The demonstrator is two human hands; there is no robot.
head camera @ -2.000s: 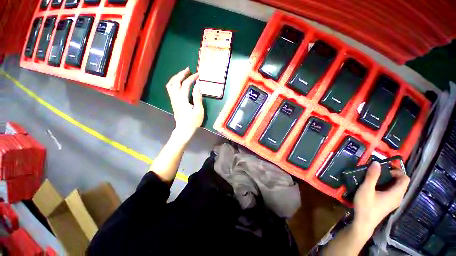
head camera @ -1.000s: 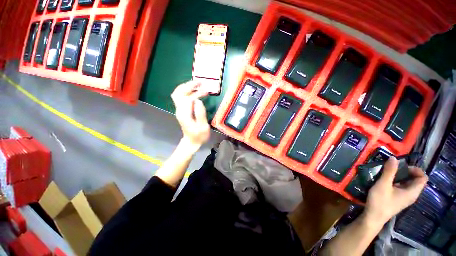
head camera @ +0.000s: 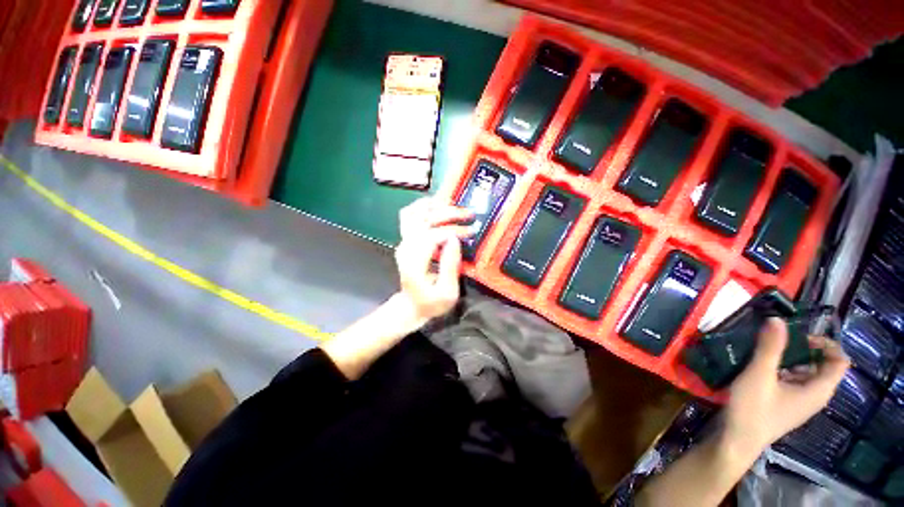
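Observation:
The red foam tray [head camera: 587,185] holds dark covered phones in two rows. My right hand [head camera: 778,381] holds a dark panel or phone [head camera: 729,342], tilted over the front right pocket; another dark edge shows between its fingers, and how many pieces it holds cannot be told. A white card [head camera: 726,303] shows in that pocket. My left hand [head camera: 431,253] has bent fingers and holds nothing visible. Its fingertips are at the front left phone [head camera: 483,206] and cover part of it. A separate smartphone [head camera: 407,124] with a lit white-pink screen lies on the green mat.
Another red tray [head camera: 139,153] with dark phones sits on a stack at left. Black blister trays [head camera: 860,366] stand at right. Red foam trays [head camera: 714,35] lie behind. Grey cloth [head camera: 520,356] is at my lap. An open cardboard box [head camera: 149,426] and red stacks are at lower left.
My left hand has moved right from beside the lit smartphone to the tray's front left phone. At the front right pocket, the dark piece under my right hand has shifted and the white card now shows.

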